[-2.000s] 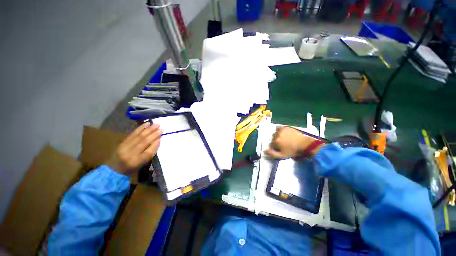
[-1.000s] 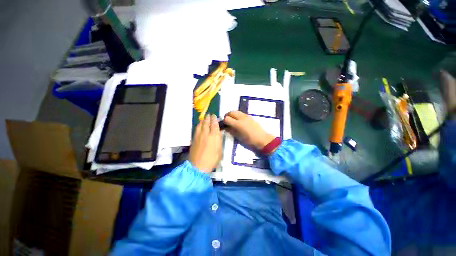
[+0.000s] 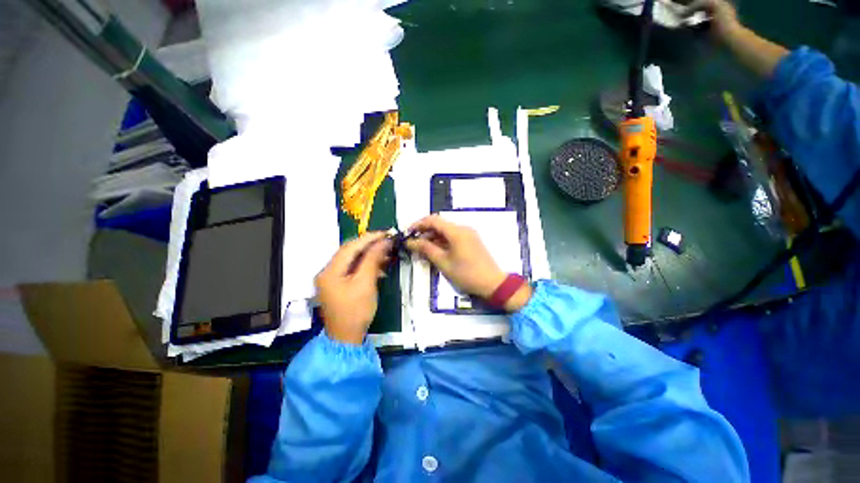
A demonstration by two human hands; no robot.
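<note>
My left hand point(image 3: 351, 283) and my right hand point(image 3: 459, 257) meet at the left edge of the white work pad point(image 3: 415, 325). Their fingertips pinch a small dark part point(image 3: 402, 241) between them; its exact shape is too small to tell. A tablet unit point(image 3: 479, 245) with a black border and white panels lies on the pad, partly under my right hand. A second tablet unit point(image 3: 231, 259), with a grey panel, lies on white sheets at the left. A yellow flex cable bundle point(image 3: 375, 174) lies beyond my hands.
An orange electric screwdriver point(image 3: 638, 184) hangs upright beside a dark screw dish point(image 3: 585, 170). A small dark module point(image 3: 671, 238) lies right of it. Another person's arm point(image 3: 802, 104) reaches in at upper right. White foam sheets point(image 3: 297, 75) are behind; an open carton point(image 3: 193, 415) is lower left.
The view has shifted. My hands have stayed together with the small dark part at the pad's left edge. The other person's arm has reached further in at upper right, to a pale item.
</note>
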